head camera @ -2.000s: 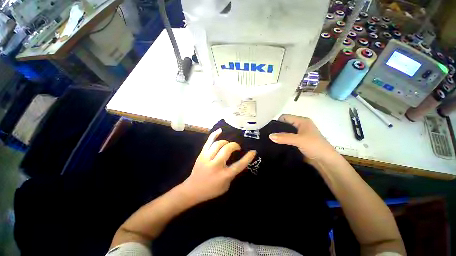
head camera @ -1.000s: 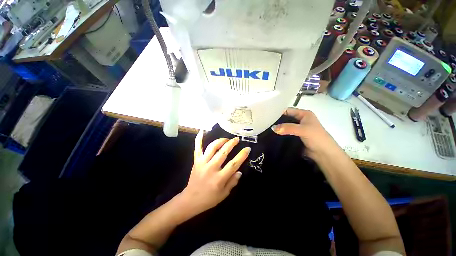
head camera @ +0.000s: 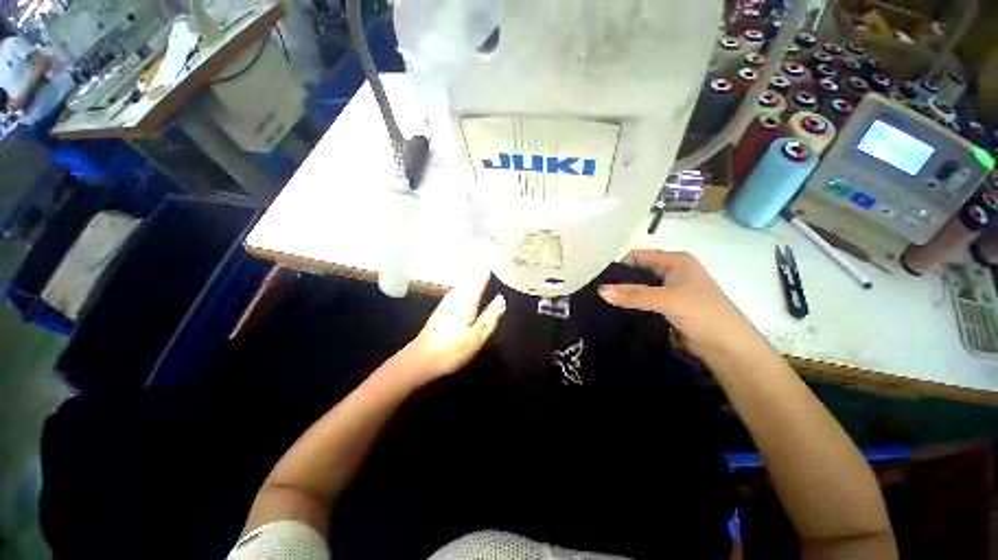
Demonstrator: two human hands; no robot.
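Note:
The black garment (head camera: 525,438) lies over the machine bed and covers my lap. The white JUKI machine head (head camera: 547,208) stands above it, with the small silver clamp (head camera: 554,307) on or just over the cloth. A pale squiggle detail (head camera: 569,361) shows on the cloth in front of the clamp. My left hand (head camera: 457,328) lies on the garment left of the clamp, fingers partly hidden beside the head. My right hand (head camera: 668,293) holds the cloth right of the clamp, thumb on top, other fingers partly hidden.
Thread snips (head camera: 790,282) and a white pen (head camera: 828,251) lie on the white table (head camera: 733,263) at right. Behind are a light blue cone (head camera: 773,184), many spools and the control panel (head camera: 889,170). A dark crate (head camera: 164,295) stands left. A person's arm shows far upper left.
My left hand has moved left, away from the clamp and the pale detail, and its fingers have drawn together. My right hand stays about where it was. The whole view has shifted slightly.

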